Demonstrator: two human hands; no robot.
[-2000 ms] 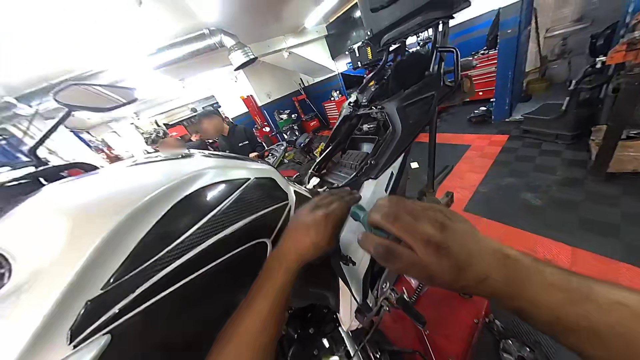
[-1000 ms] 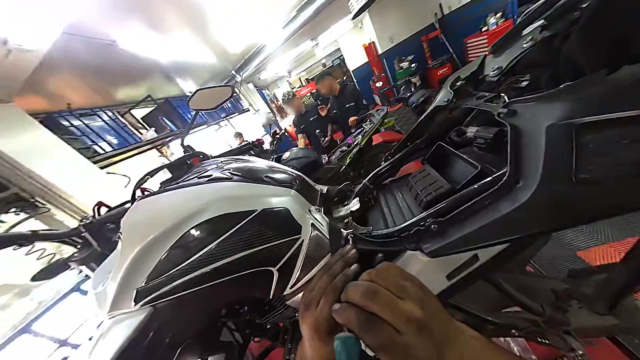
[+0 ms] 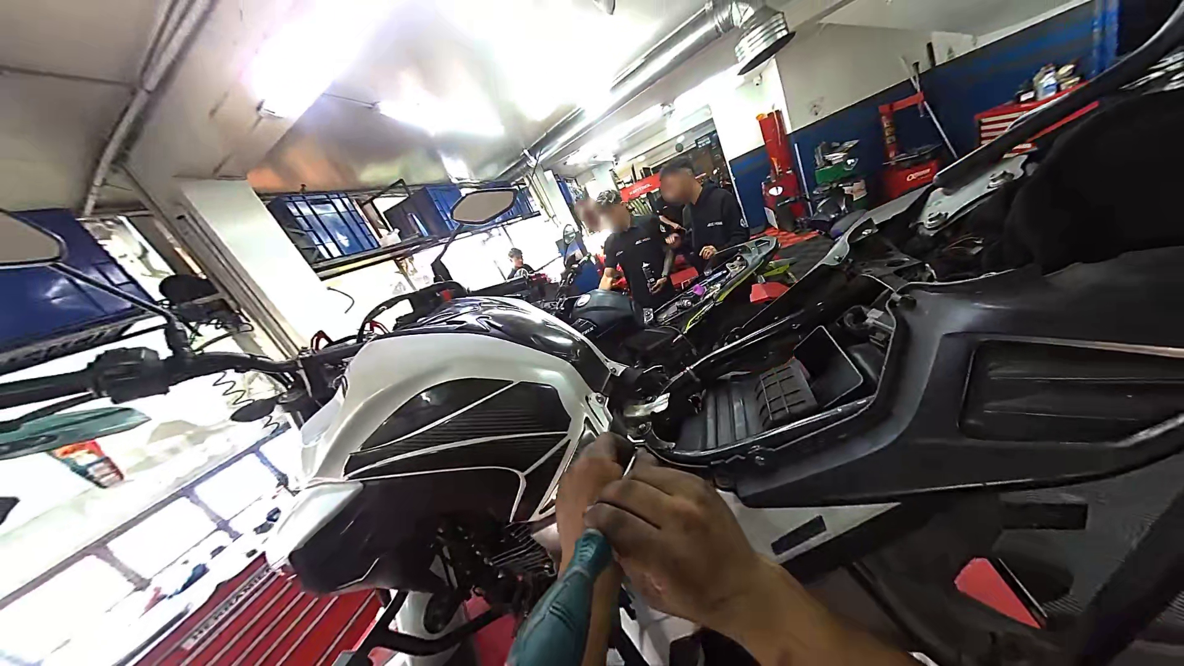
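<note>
Near the rear lower corner of the white and black motorcycle fuel tank, my right hand grips a screwdriver with a teal handle. Its thin metal shaft shows between my two hands and points up toward the seam of tank and frame cover. Just left of it is my left hand, bent close to the same seam and partly hidden behind the right; whether its fingers pinch anything is unclear. The open seat bay, with a black ribbed tray, lies right of and above both hands.
A black tail fairing extends right. Handlebar and mirror are at left and beyond the tank. A red tool chest stands low left. Co-workers in dark clothes stand behind, by another motorcycle.
Both hands have gone from the light side panel below the seat bay to the tank's rear edge, the screwdriver still in the right hand. The view has swung left.
</note>
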